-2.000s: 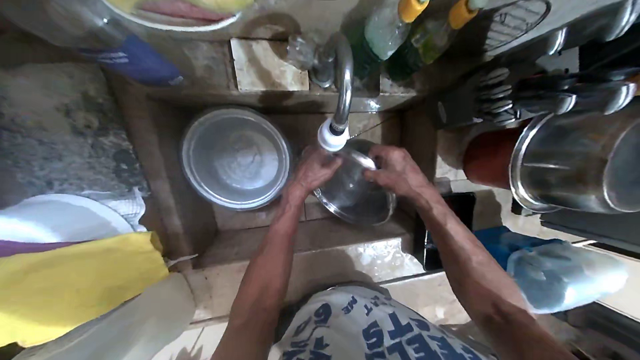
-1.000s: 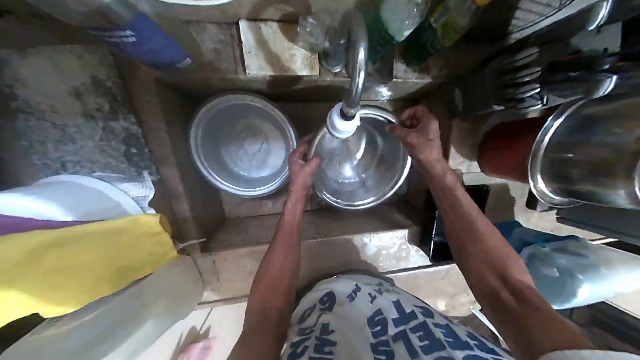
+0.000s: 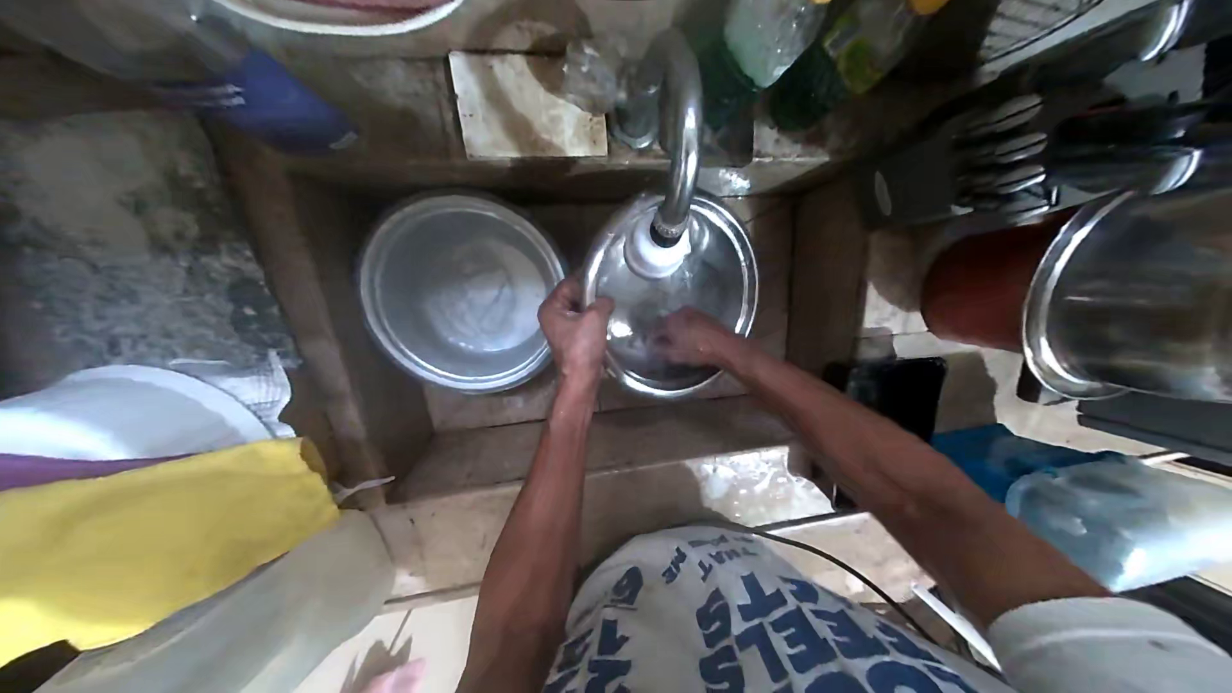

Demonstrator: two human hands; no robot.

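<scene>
A round metal bowl (image 3: pixel 712 231) stands in the tiled sink under the curved metal faucet (image 3: pixel 685 125) with its white nozzle. My left hand (image 3: pixel 577 327) grips the bowl's left rim, thumb on the rim. Inside the same bowl is my right hand (image 3: pixel 691 339), blurred near the bowl's lower part; whether it holds anything cannot be seen. To the left of the bowl, a round metal basin (image 3: pixel 452 289) rests in the sink, close beside my left hand, with whitish liquid or a sheen at its bottom.
Behind the faucet stand plastic bottles (image 3: pixel 770 38). A large steel pot (image 3: pixel 1136 298) and a rack with cutlery (image 3: pixel 1006 154) are at the right. Yellow cloth (image 3: pixel 164 539) lies at the left beside a white tub (image 3: pixel 125 409). The sink's front ledge (image 3: pixel 626 500) is near my body.
My right hand has moved from the bowl's right rim down into the bowl. The left hand still holds the left rim. Two seconds ago the bowl was tilted.
</scene>
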